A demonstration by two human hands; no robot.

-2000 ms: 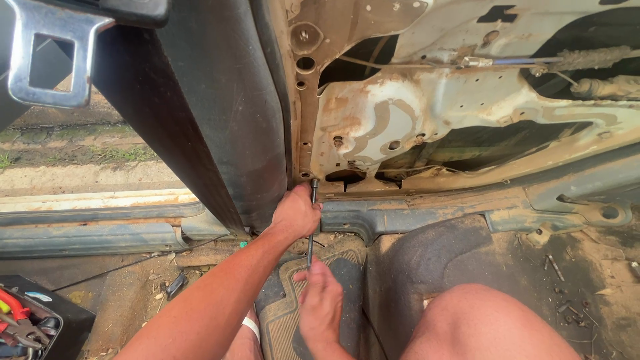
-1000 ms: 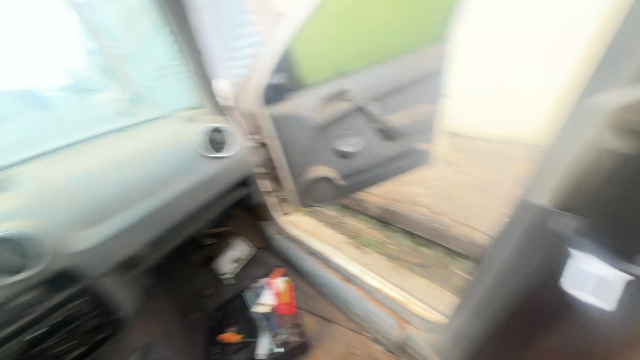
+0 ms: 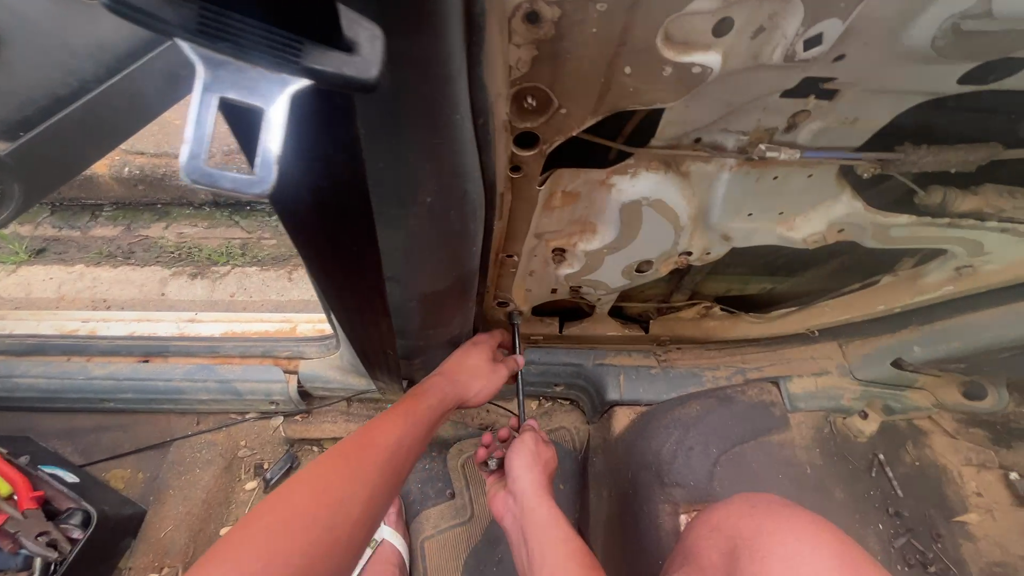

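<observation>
A long black socket extension bar (image 3: 519,376) stands almost upright in view, its socket end (image 3: 514,318) against the lower left corner of a bare, rusty metal door panel (image 3: 624,248). Around the upper part of the bar, just below the socket, are the fingers of my left hand (image 3: 476,370). My right hand (image 3: 524,468) is closed around the bar's lower end, where a small round metal tool part (image 3: 493,463) shows between the fingers. The rest of that tool is hidden by the hand.
A seat belt's metal tongue (image 3: 232,120) hangs at upper left before the dark pillar trim (image 3: 428,184). Pliers (image 3: 36,528) lie in a black toolbox (image 3: 104,500) at lower left. Loose screws (image 3: 888,474) lie on the dirty floor at right. A ribbed mat (image 3: 472,512) is below my hands.
The view swung to the dashboard and an open front door one second ago, and is back on the door panel. My hands are on the bar, much as in the earliest frame.
</observation>
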